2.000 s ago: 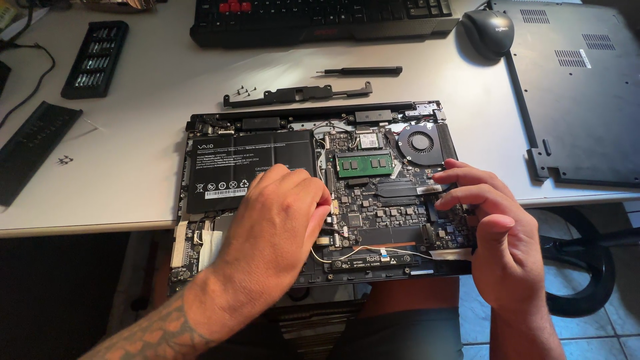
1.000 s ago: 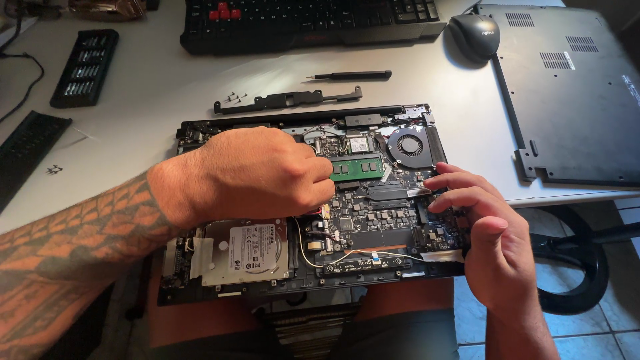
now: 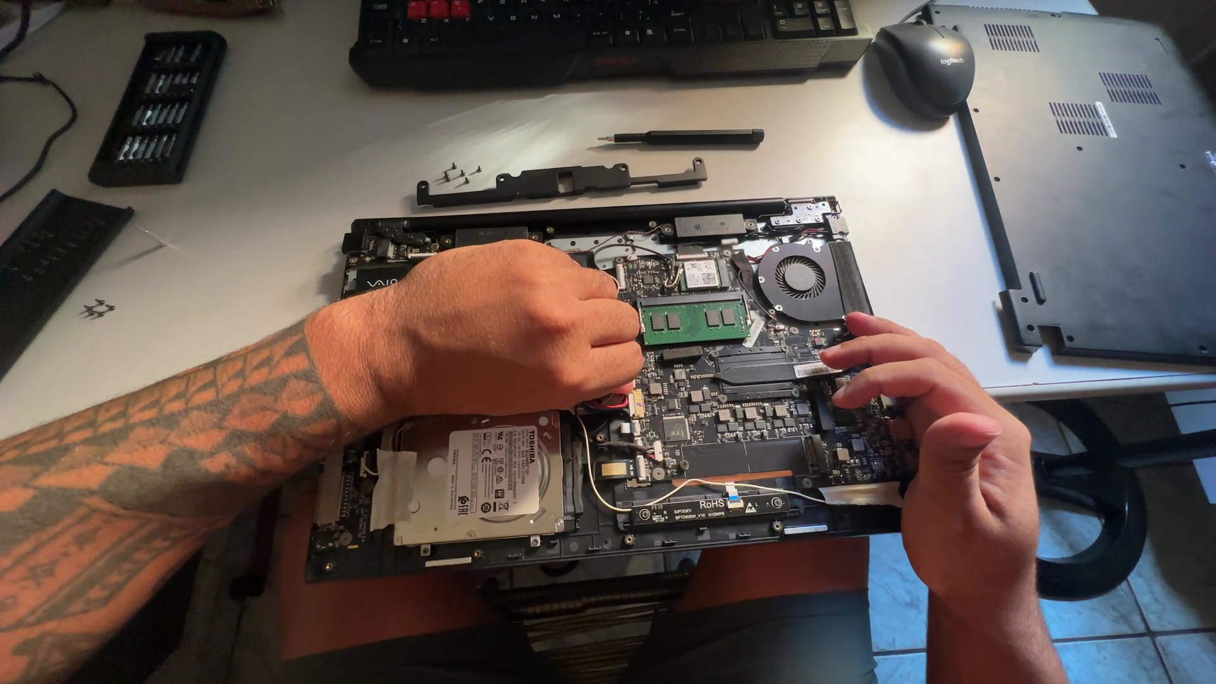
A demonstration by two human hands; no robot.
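Observation:
An opened laptop base [image 3: 589,560] shows its battery [image 3: 366,278], a green RAM module [image 3: 698,323], a fan [image 3: 798,282] and a Toshiba hard drive [image 3: 480,475]. My left hand [image 3: 513,328] is over the battery and the left edge of the circuit board, fingers curled beside the RAM module. Its fingertips are hidden, so whether they grip anything does not show. Just below them lie red and black wires at a white connector [image 3: 637,404]. My right hand [image 3: 959,437] rests its fingers on the board's right side below the fan, thumb raised, fingers apart.
Behind the laptop lie a black bracket [image 3: 579,180], several screws [image 3: 460,174] and a precision screwdriver [image 3: 684,139]. A keyboard [image 3: 608,47] and mouse [image 3: 924,68] stand farther back. A bit case [image 3: 160,109] is at left, the laptop's bottom cover [image 3: 1092,180] at right.
My left hand has moved up from the board's lower left to beside the RAM module, uncovering the hard drive and now covering most of the battery. My right hand has stayed about where it was.

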